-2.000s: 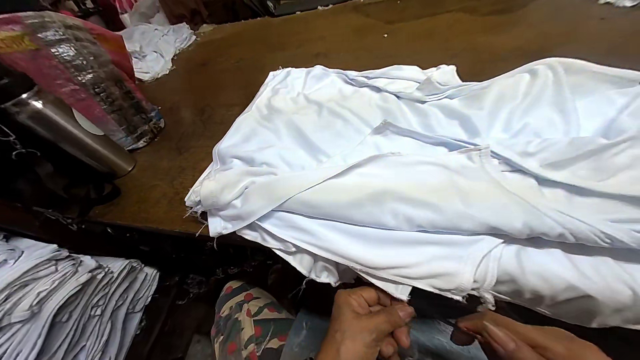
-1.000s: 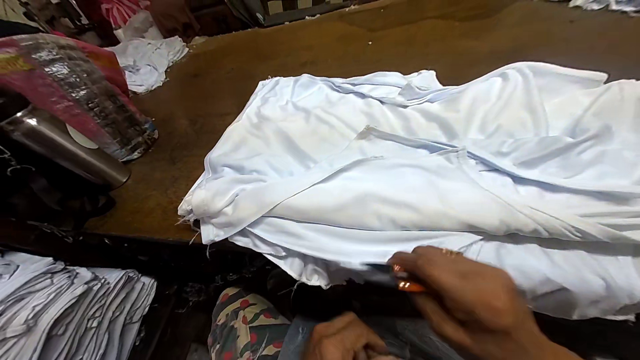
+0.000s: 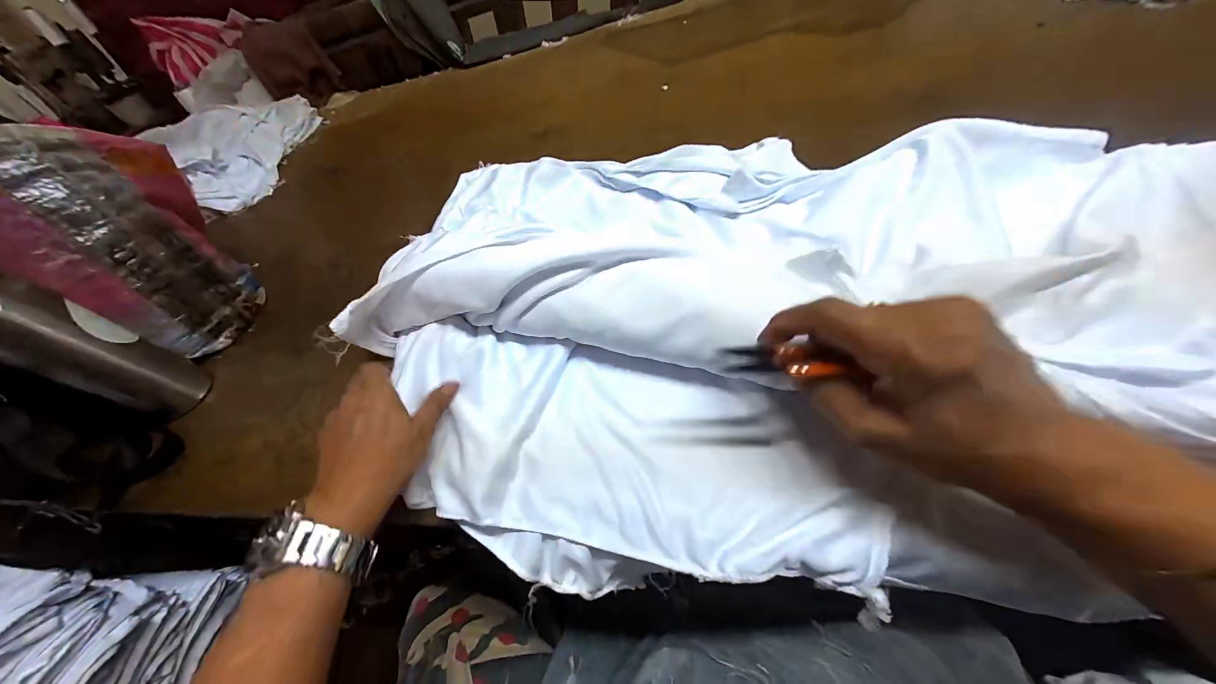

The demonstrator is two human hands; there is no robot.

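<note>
White fabric pieces (image 3: 608, 427) lie in a loose, layered heap along the front edge of the wooden table. My left hand (image 3: 380, 437), with a metal watch (image 3: 313, 546) on its wrist, rests at the heap's left end, its thumb on top of the cloth and its fingers by the edge. Over the middle of the heap, my right hand (image 3: 902, 380) holds a small tool with an orange handle (image 3: 819, 369) and dark, pointed tips, probably thread snips. The tips are blurred, and whether they touch the fabric cannot be told.
A metal bottle (image 3: 114, 356) and a pink and clear plastic bag (image 3: 123, 228) stand at the left. Behind them lies a crumpled white cloth (image 3: 237, 147). Stacked fabric pieces (image 3: 114, 622) are at the lower left, below the wooden table's edge (image 3: 275, 484).
My left hand has moved from below the table edge up to the heap's left end. The right hand has risen over the fabric with the orange-handled tool. A front layer now lies spread out.
</note>
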